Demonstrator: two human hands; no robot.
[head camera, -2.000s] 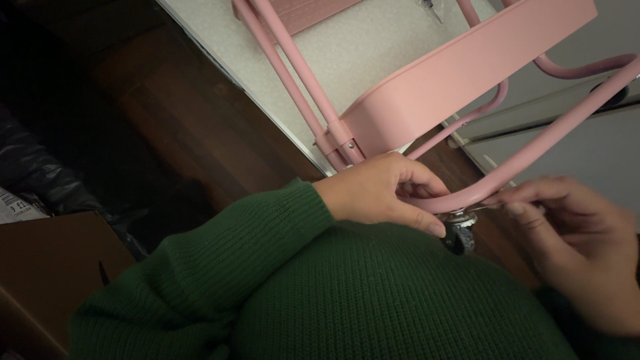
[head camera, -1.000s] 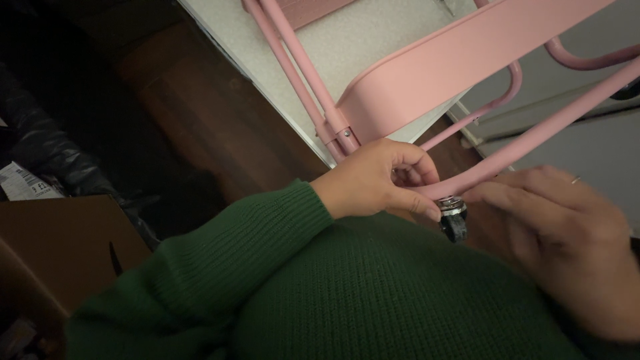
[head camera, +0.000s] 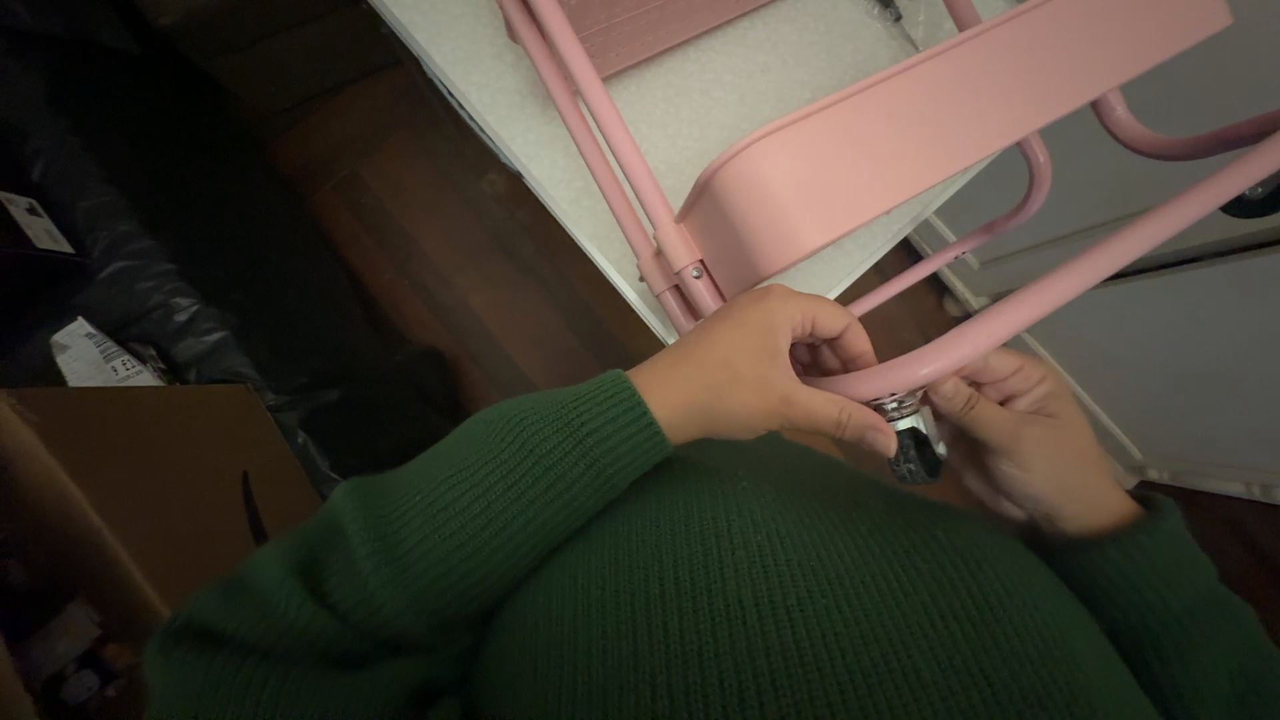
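Note:
A pink metal cart frame with a curved tubular leg (head camera: 1040, 300) rests partly over a white tabletop. Below the leg's bend is a swivel caster (head camera: 914, 450) with a dark wheel and a shiny metal mount. My left hand (head camera: 770, 370) grips the tube at the bend, its thumb beside the caster mount. On the other side of the caster, my right hand (head camera: 1030, 430) has its thumb and fingers pinched close to the mount; whether they hold a small part cannot be told. A pink metal tray (head camera: 860, 160) is joined to the frame above my hands.
The white tabletop (head camera: 760, 110) carries another pink panel (head camera: 650, 30) and a small dark tool in clear plastic. A cardboard box (head camera: 150, 470) and black plastic sheeting (head camera: 150, 250) lie at the left. Grey-white cabinet fronts (head camera: 1180, 370) stand at the right, above dark wood flooring.
My right hand has shifted its fingers around the caster mount and is now closer in against it. My left hand keeps its place at the tube's bend. The caster wheel has turned somewhat.

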